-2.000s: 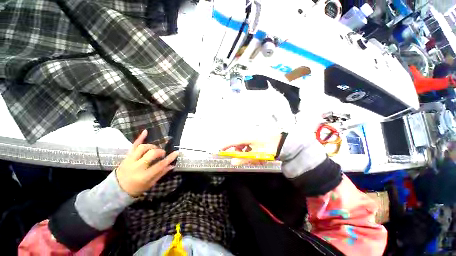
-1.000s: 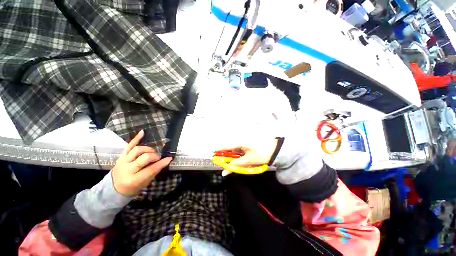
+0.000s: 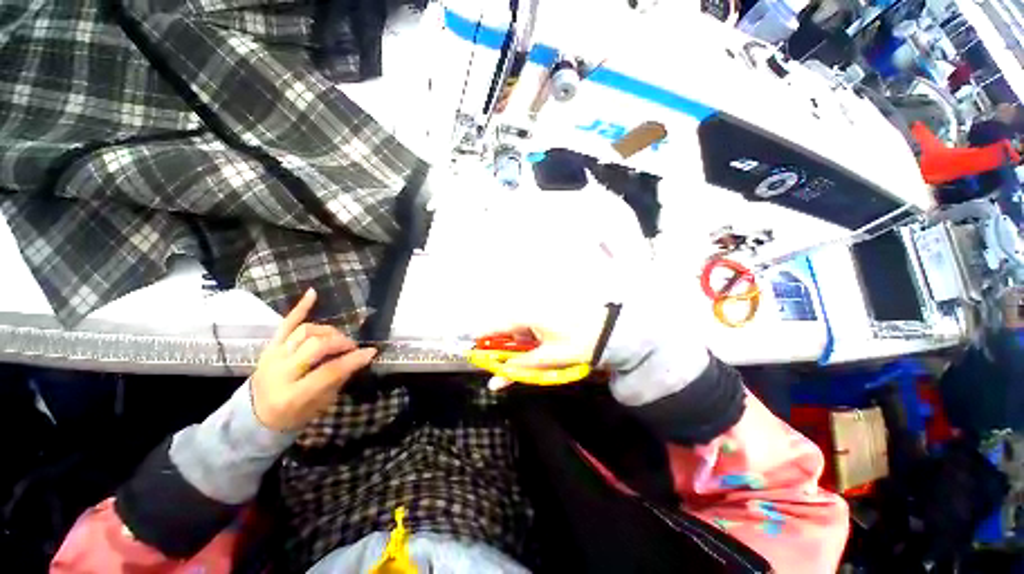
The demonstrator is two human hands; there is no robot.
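Plaid garment panels [image 3: 124, 146] with black-trimmed seams lie on the left of the white table. A black band [image 3: 393, 269] runs down their right edge to the table's front edge. My left hand [image 3: 298, 370] is at the lower end of the band, thumb and fingertips closed on its edge. My right hand [image 3: 556, 342] holds scissors [image 3: 539, 370] with red and yellow handles over the front edge; the blades are hard to see, pointing left toward the band. The presser foot and needle area [image 3: 472, 140] is beyond, touching no hand.
The white machine head [image 3: 640, 67] crosses the back right, with a black control panel [image 3: 786, 179]. A second scissors pair [image 3: 732, 294] lies right of my right hand. Black scraps [image 3: 612, 179] lie on the bed. Measuring marks [image 3: 135, 344] line the front edge. A red sleeve [image 3: 960, 157] shows far right.
The scissors have turned in my right hand since the oldest frame and now show red and yellow handles. My left fingers have drawn together at the band's end. The view has shifted slightly.
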